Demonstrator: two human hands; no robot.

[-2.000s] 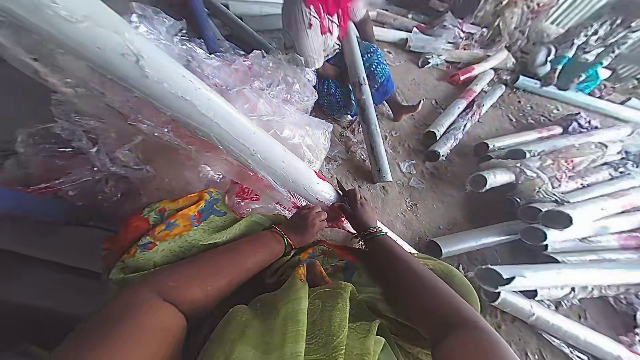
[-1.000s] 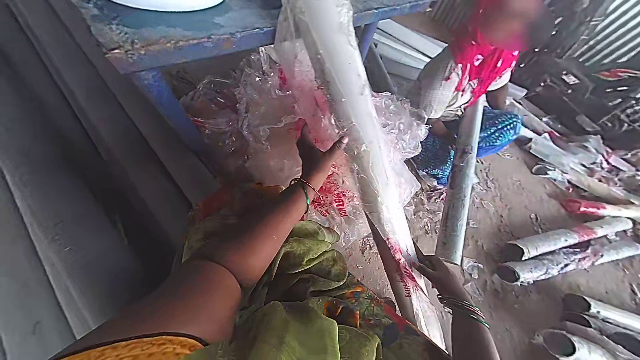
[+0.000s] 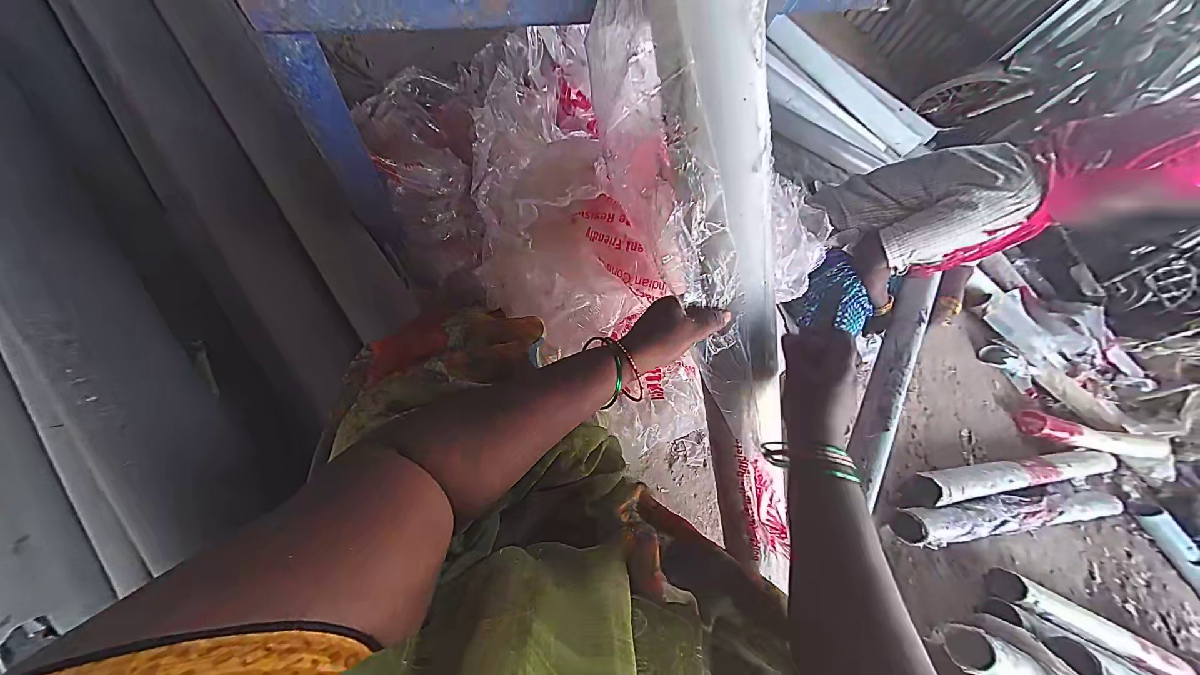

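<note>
A long white pipe (image 3: 741, 216) partly wrapped in clear plastic film with red print runs up and down across my lap. My left hand (image 3: 677, 330), with bangles at the wrist, has its fingers closed on the plastic film (image 3: 647, 202) along the pipe's left side. On the pipe's right side is my right hand (image 3: 820, 375), fingers curled; whether it holds film or the pipe's edge cannot be told. Crumpled film (image 3: 544, 187) is heaped to the left of the pipe. Red-printed film (image 3: 764, 506) still covers the pipe's lower part.
A co-worker (image 3: 937, 206) sits close on the right, beside another pipe (image 3: 900, 375). Several pipes (image 3: 1022, 478) lie on the ground at the right. A blue metal frame (image 3: 328, 122) stands at the upper left, near long grey panels (image 3: 234, 169).
My left hand has moved down along the pipe since one second ago. My right hand has moved up, so the hands are now almost level. The view has shifted.
</note>
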